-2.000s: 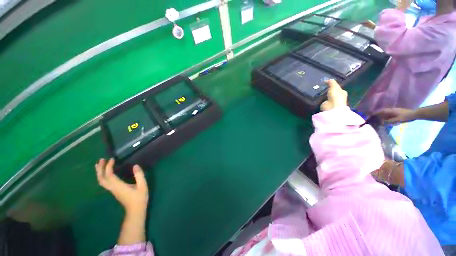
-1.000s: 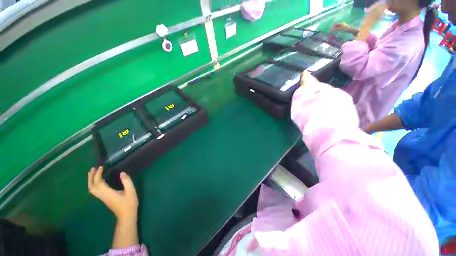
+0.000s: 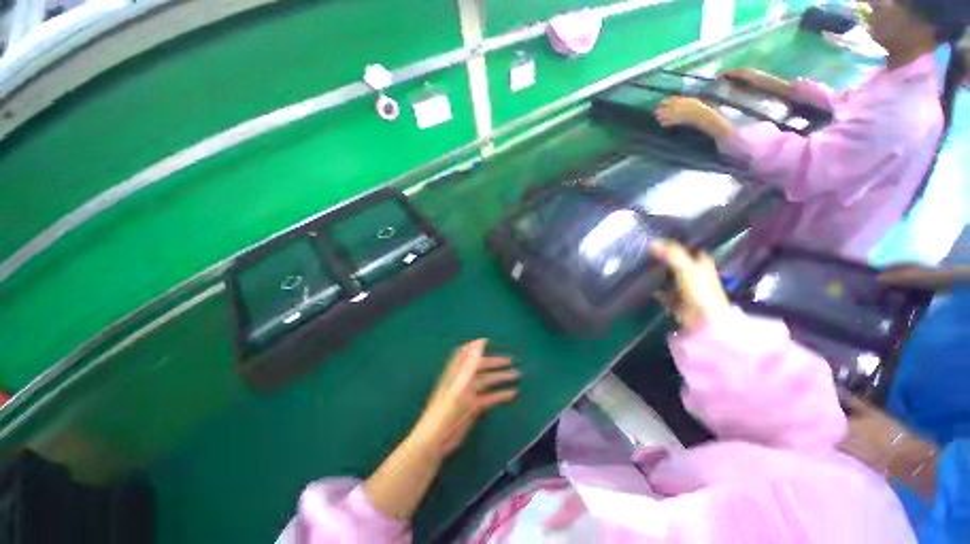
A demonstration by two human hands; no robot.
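A black foam tray [image 3: 564,292] with two glossy tablets [image 3: 612,239] lies angled on the green bench, blurred. My right hand [image 3: 691,285] is at its right edge, fingers curled over the side; the lower fingers are hidden. My left hand [image 3: 468,395] is open and empty over the bench, left of that tray and apart from it. A second foam tray [image 3: 351,310] lies at the left with two dark tablets [image 3: 287,285], each showing a small pale mark on its screen. A small white label [image 3: 360,298] is on its front rim.
A person in pink [image 3: 840,149] has both hands at another tray [image 3: 638,104] at the back right. A person in blue [image 3: 931,372] holds a tray with dark tablets [image 3: 814,298] at the right. A black stack [image 3: 64,505] stands at lower left. Cards [image 3: 431,109] hang on the green wall.
The right tray has shifted toward me and turned, with my right hand at its edge. My left hand has moved right, away from the left tray. The tablet marks turned from yellow to pale.
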